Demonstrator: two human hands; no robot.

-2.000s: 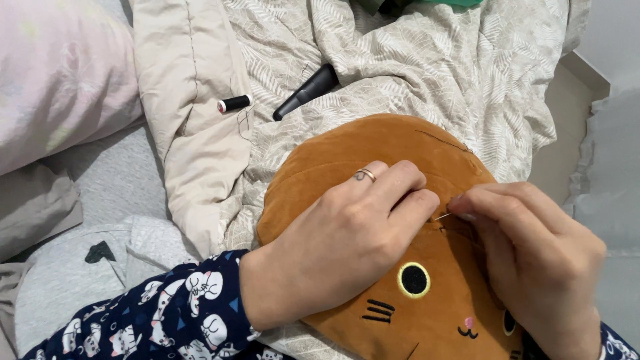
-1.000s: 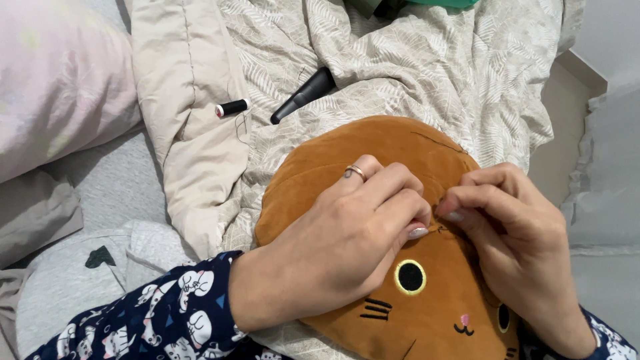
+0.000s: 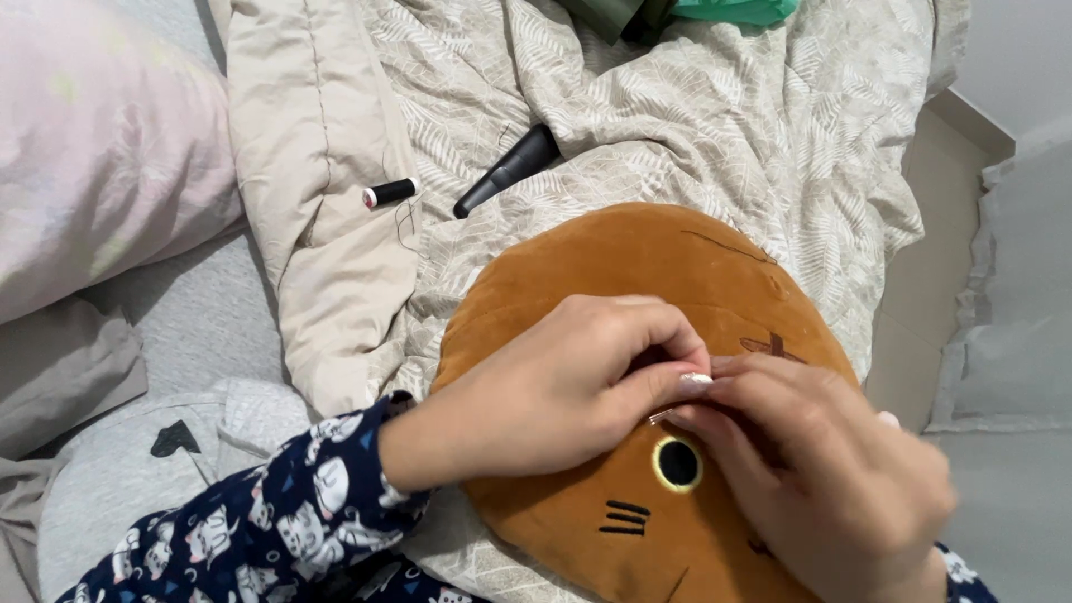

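Observation:
A round brown plush cushion (image 3: 620,260) with an embroidered cat face lies in front of me. Over its upper middle, my left hand (image 3: 561,377) rests with thumb and forefinger closed; what they pinch is hidden. My right hand (image 3: 821,461) meets it fingertip to fingertip. A thin, shiny sewing needle (image 3: 660,416) pokes out at my right thumb tip, just above the embroidered eye (image 3: 677,464). Dark thread (image 3: 729,244) trails across the cushion's upper right. On the bedding, left of the cushion, lies a spool of black thread (image 3: 391,193) with loose thread beside it.
A black tapered handle-like object (image 3: 507,172) lies on the rumpled leaf-patterned bedding (image 3: 720,109). A pink pillow (image 3: 109,151) is at the left, with grey fabric below it. Green material (image 3: 737,8) shows at the top edge. Grey fabric (image 3: 1005,352) hangs at the right.
My right hand has shifted left and down over the cushion, towards the eye, and now covers more of the face. The needle shows again at my right thumb.

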